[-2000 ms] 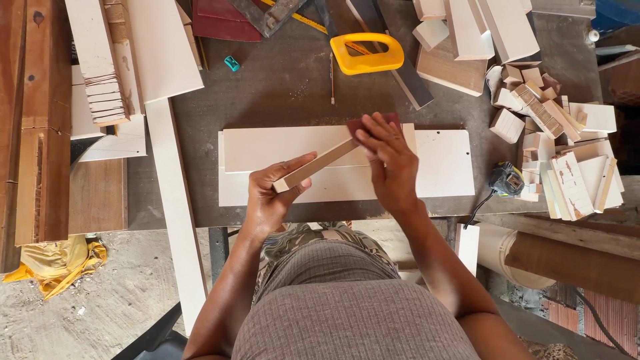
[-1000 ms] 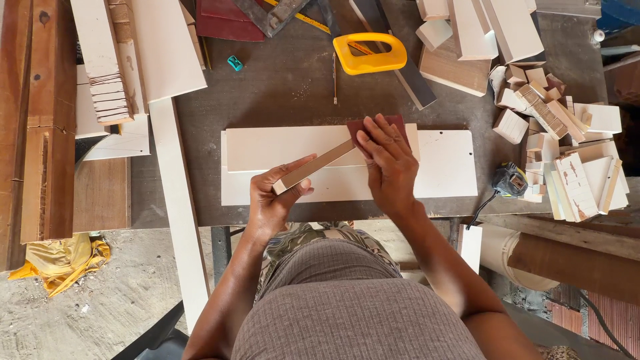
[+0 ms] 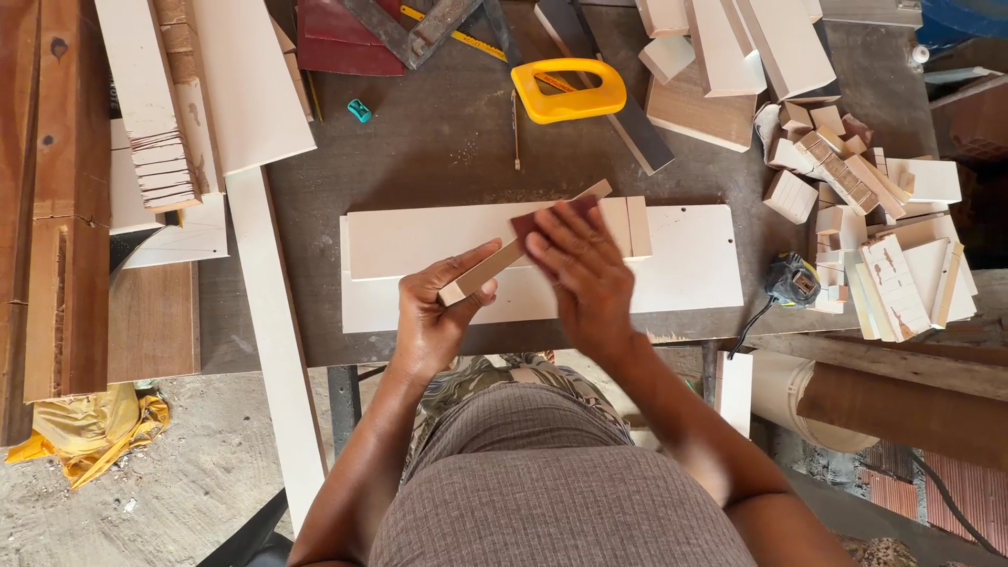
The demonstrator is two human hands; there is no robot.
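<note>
My left hand (image 3: 441, 303) grips the near end of a narrow wooden strip (image 3: 484, 270), which slants up to the right above white boards. My right hand (image 3: 579, 272) lies over a piece of dark red sandpaper (image 3: 526, 226), pressing it on the strip's upper face; its fingertips are slightly blurred. Beneath both hands a shorter white board (image 3: 433, 232) rests on a longer white board (image 3: 685, 276) with small dark holes near its right end. A small block (image 3: 639, 228) lies at the shorter board's right end.
Beyond the boards lie a yellow-handled saw (image 3: 610, 94), a pencil (image 3: 516, 134), a teal sharpener (image 3: 359, 110) and red sandpaper sheets (image 3: 346, 43). Wood offcuts (image 3: 846, 169) and a tape measure (image 3: 791, 279) are at right. Long planks (image 3: 67, 197) flank the left side.
The right hand and sandpaper have shifted along the strip, and the strip's far end now shows beyond them. My left hand keeps its hold near the other end.
</note>
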